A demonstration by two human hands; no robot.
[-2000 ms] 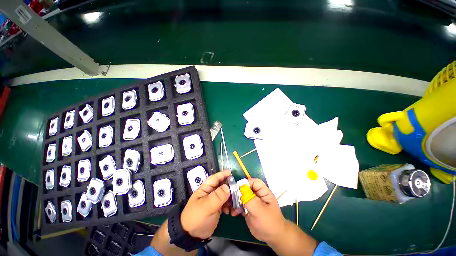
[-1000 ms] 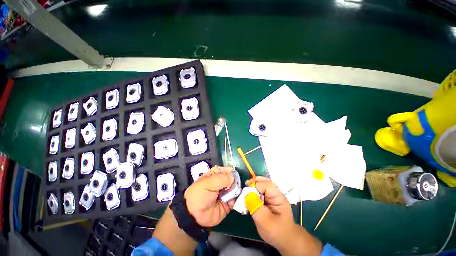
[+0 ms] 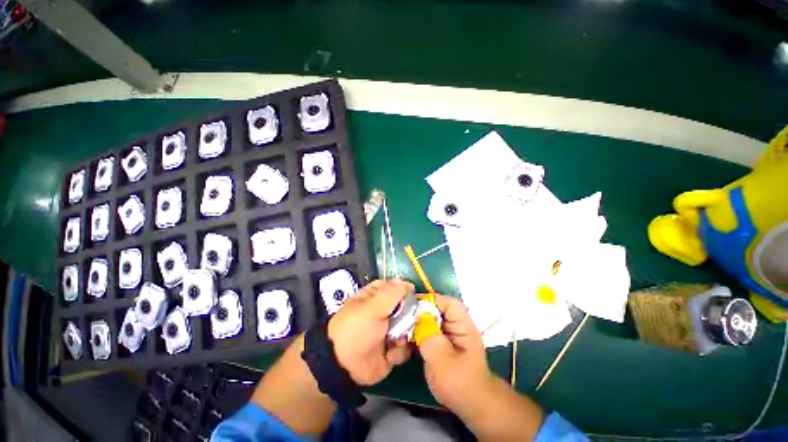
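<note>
My left hand [image 3: 370, 332] holds a silver-white housing [image 3: 403, 319] on edge between thumb and fingers, just past the tray's near right corner. My right hand [image 3: 451, 345], with a yellow finger cot [image 3: 427, 329] on one fingertip, presses a small white wipe [image 3: 425, 309] against the housing. An orange stick [image 3: 421, 270] sticks out upward from my right fingers. The fingers hide much of the housing. The large black parts tray [image 3: 294, 212] at the left holds rows of similar housings, a few piled on top.
White sheets [image 3: 494, 250] at the right bear two housings and a loose yellow cot [image 3: 546, 295]. Wooden sticks [image 3: 563, 350] lie beside them. A wrapped bottle [image 3: 678, 318] and a yellow-blue cartoon fan [image 3: 734, 216] stand far right. A lower tray [image 3: 186, 401] shows below the bench.
One second ago the housing and wipe were slightly apart; now they are together. The housing is turned differently in my left hand. The view has shifted a little.
</note>
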